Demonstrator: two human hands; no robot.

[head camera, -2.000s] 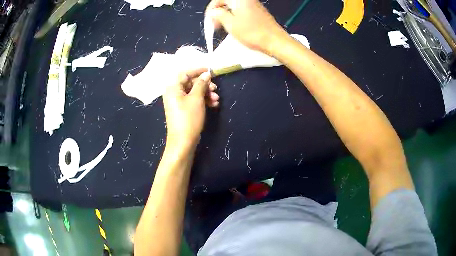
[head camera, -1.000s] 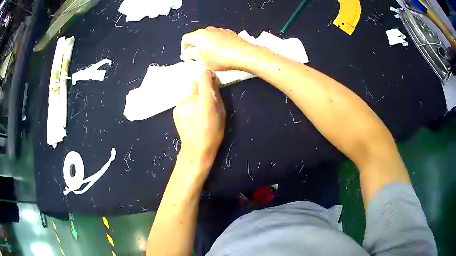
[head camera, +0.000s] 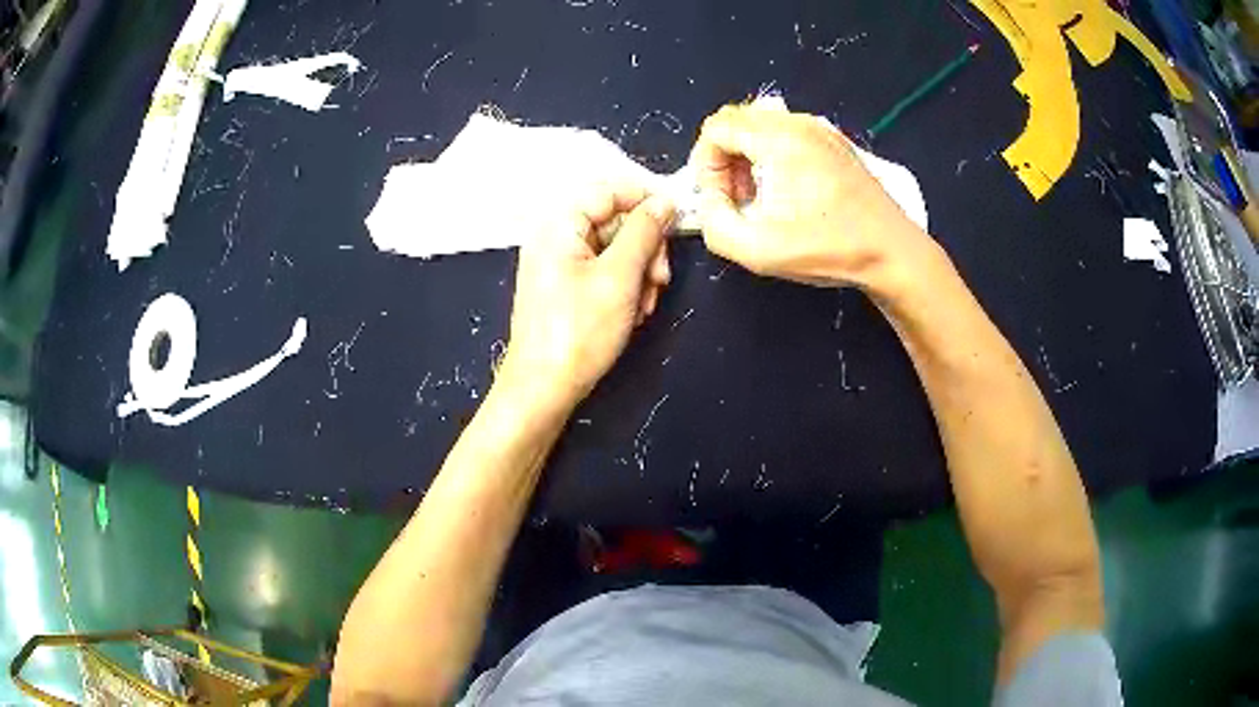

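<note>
A bundle of white cut pieces (head camera: 497, 187) lies on the dark cloth in front of me, gathered narrow at the middle with its ends fanned out left and right. My left hand (head camera: 591, 283) pinches the tie at the narrow middle between thumb and fingers. My right hand (head camera: 790, 194) is just right of it, fingers curled at the same middle, and covers part of the bundle's right side. The tie strip is mostly hidden by my fingers.
A long folded white bundle (head camera: 169, 131) and a short white strip (head camera: 293, 80) lie at upper left. A white tape roll (head camera: 163, 352) is at left. A green pencil (head camera: 922, 91), yellow patterns (head camera: 1052, 118) and a white scrap (head camera: 1145, 242) are at right.
The view has shifted, showing more yellow patterns. My right hand has moved from above my left hand to its right side. The bundle's narrow middle now shows between my hands.
</note>
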